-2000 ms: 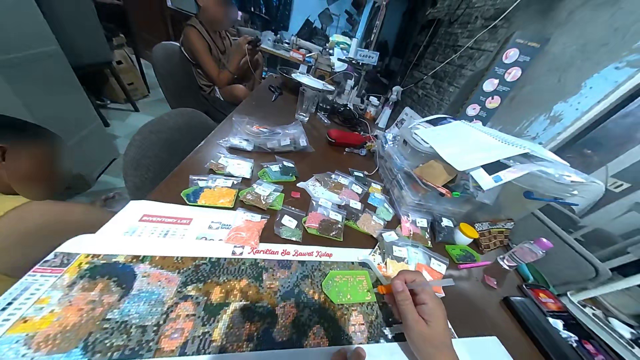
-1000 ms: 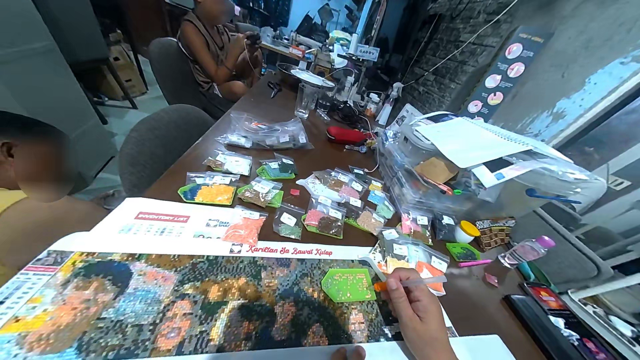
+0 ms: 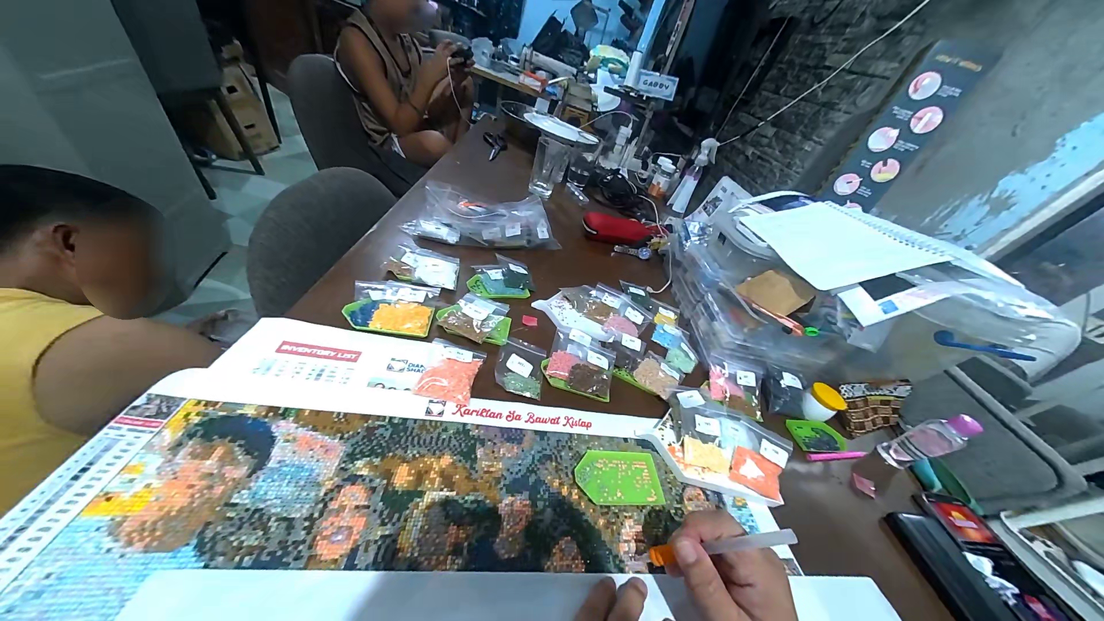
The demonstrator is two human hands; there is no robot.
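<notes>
My right hand point(image 3: 733, 565) grips a diamond-painting applicator pen point(image 3: 742, 542) with an orange tip and a translucent shaft; the tip is over the lower right of the diamond-painting canvas point(image 3: 388, 492). Just above it on the canvas lies a green tray point(image 3: 619, 478) with scattered small beads. Only some fingers of my left hand point(image 3: 614, 599) show at the bottom edge, resting on the white sheet point(image 3: 345, 595) that covers the canvas's lower part. A white tray point(image 3: 763, 496) holding bead bags stands right of the green one.
Bead bags and green trays point(image 3: 392, 317) spread beyond the canvas. A plastic bin point(image 3: 862, 332) with papers, a capped bottle point(image 3: 927, 442) and a pink pen point(image 3: 835, 456) are at the right. One person point(image 3: 78, 345) sits at the left, another point(image 3: 392, 86) at the far end.
My right hand with the pen has moved from beside the green tray down to the canvas below it. More of my left fingers shows at the bottom edge.
</notes>
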